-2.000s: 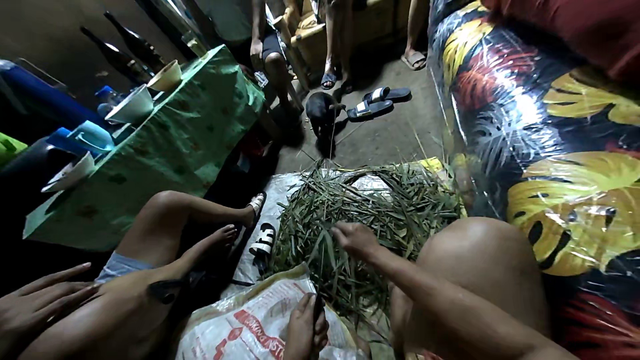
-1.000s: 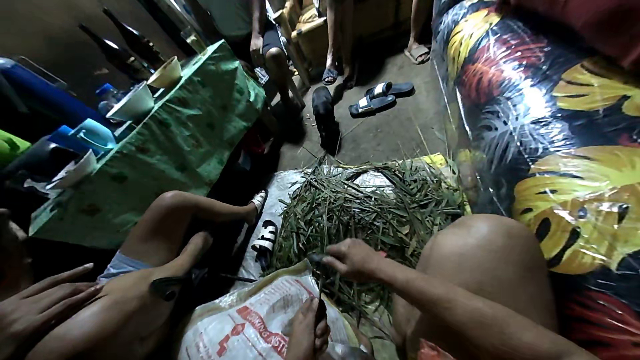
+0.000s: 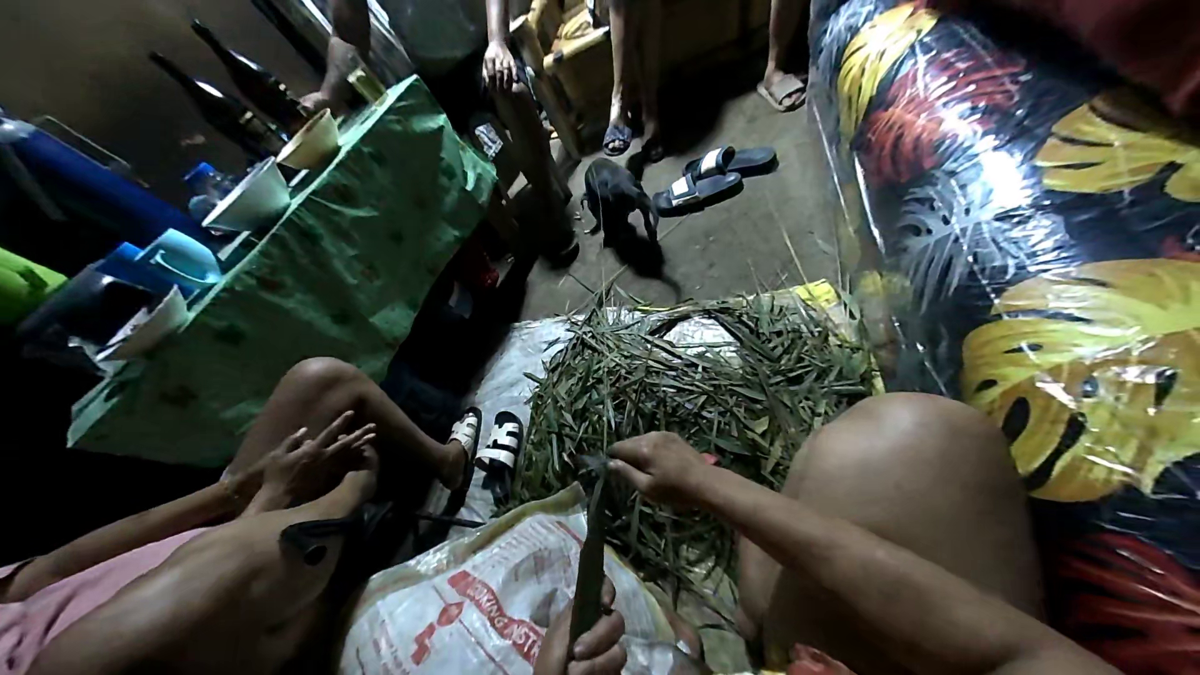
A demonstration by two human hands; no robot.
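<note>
My left hand (image 3: 586, 637), at the bottom centre, is closed around a long narrow green leaf strip (image 3: 591, 553) that points upward. My right hand (image 3: 661, 467) is just above and to the right, its fingertips pinched at the upper end of the strip; a small dark piece shows there, too blurred to name. Beyond both hands lies a wide heap of cut narrow leaves (image 3: 694, 394) on pale sacking. A white woven sack with red print (image 3: 497, 600) lies under and beside my left hand.
At left a seated person's hands (image 3: 314, 469) rest by their knee; white-strapped sandals (image 3: 500, 441) are near. A table with green cloth (image 3: 347, 253) holds bowls and bottles. Ahead are a small dark animal (image 3: 619, 202), slides (image 3: 698, 190) and people's legs. A plastic-wrapped floral mattress (image 3: 1078, 216) stands right.
The long strip now stands up from my left hand to my right fingertips. The dark animal has shifted on the floor. The neighbour's hands have come together near their knee.
</note>
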